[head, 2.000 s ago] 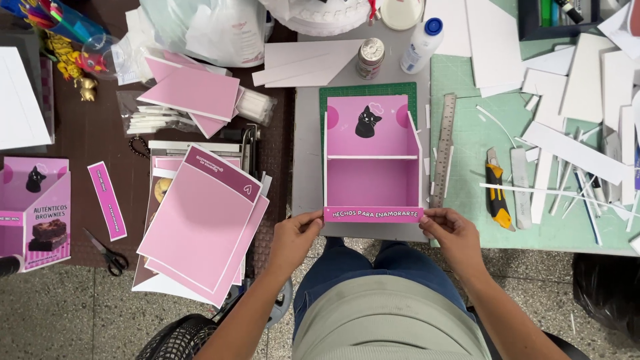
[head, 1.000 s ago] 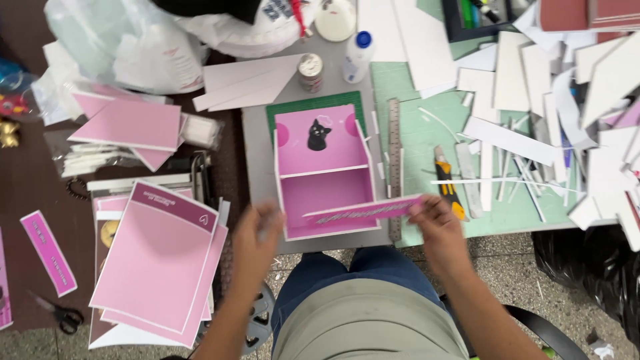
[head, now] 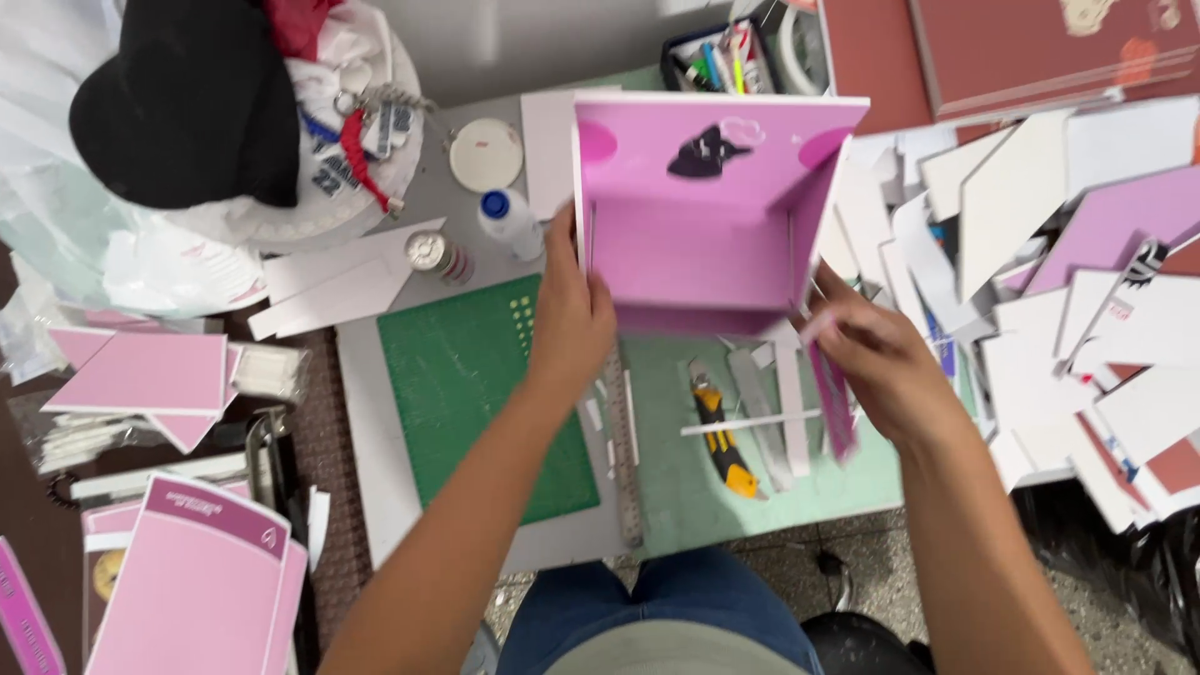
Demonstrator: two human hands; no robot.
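A pink foam-board display box [head: 694, 248] with a black cat drawing is held up above the table. My left hand [head: 574, 314] grips its left side wall, the fingers partly behind the board. My right hand [head: 867, 352] is at the lower right corner of the box and holds a narrow magenta printed strip [head: 832, 403], which hangs downward from the fingers and is blurred. Whether the right fingers also grip the box is hard to tell. A green cutting mat [head: 459, 412] lies to the left under my left forearm. Below the box is a yellow and black utility knife [head: 720, 436].
A metal ruler [head: 622, 450] lies beside the mat. A white bottle with a blue cap [head: 511, 225] and a small jar [head: 439, 255] stand behind it. White board offcuts [head: 1012, 206] cover the right side. Pink printed panels [head: 187, 581] lie at the left.
The box has been lifted off the green mat and moved to the right; my left hand now holds it. The strip, earlier level in front of the box, now hangs down from my right hand. The view has shifted.
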